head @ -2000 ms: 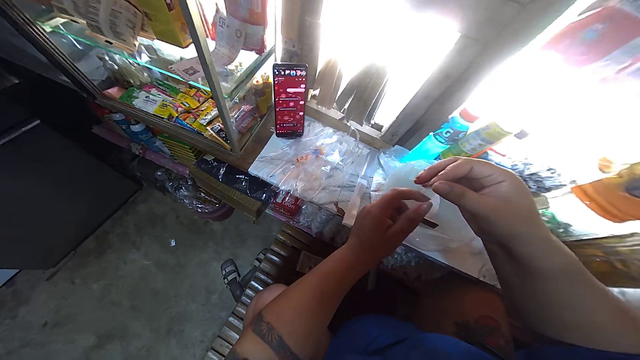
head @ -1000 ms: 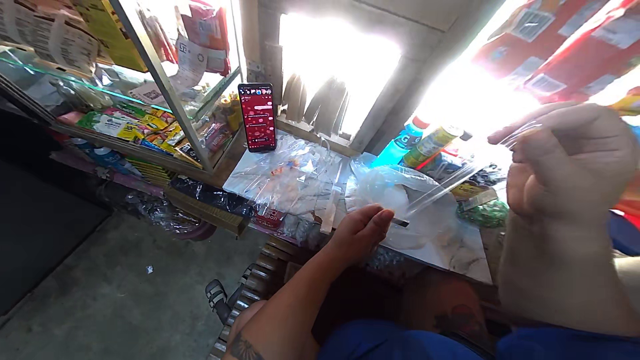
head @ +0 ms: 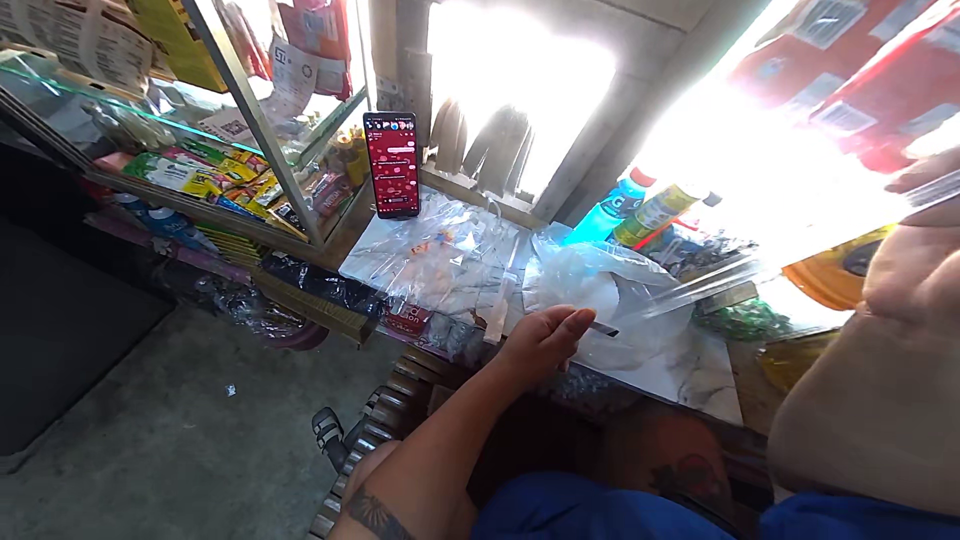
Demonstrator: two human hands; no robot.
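My left hand [head: 551, 337] is closed on a small dark flat piece, possibly a blade [head: 604, 328], whose end sticks out past the thumb over the counter. At the right edge, partly cut off, my right hand [head: 919, 247] grips a clear plastic strip [head: 705, 285] stretched down and left toward the piece. Whether the strip touches the piece is unclear. Below it lies a crumpled clear plastic bag [head: 652, 330] with white contents. Left of my left hand, a narrow pale strip [head: 502, 292] lies on the marble-patterned board [head: 705, 375], near more clear plastic [head: 439, 255].
A phone [head: 391, 165] stands upright at the board's back left. Behind the bag are a blue drink bottle [head: 611, 206] and a yellow-green bottle [head: 652, 217]. A glass case [head: 262, 120] with packets stands left. An orange round container [head: 829, 270] is at the right.
My right hand has moved away from my left, up and to the right. The clear strip, not distinct two seconds ago, now shows stretched out. The view has shifted somewhat.
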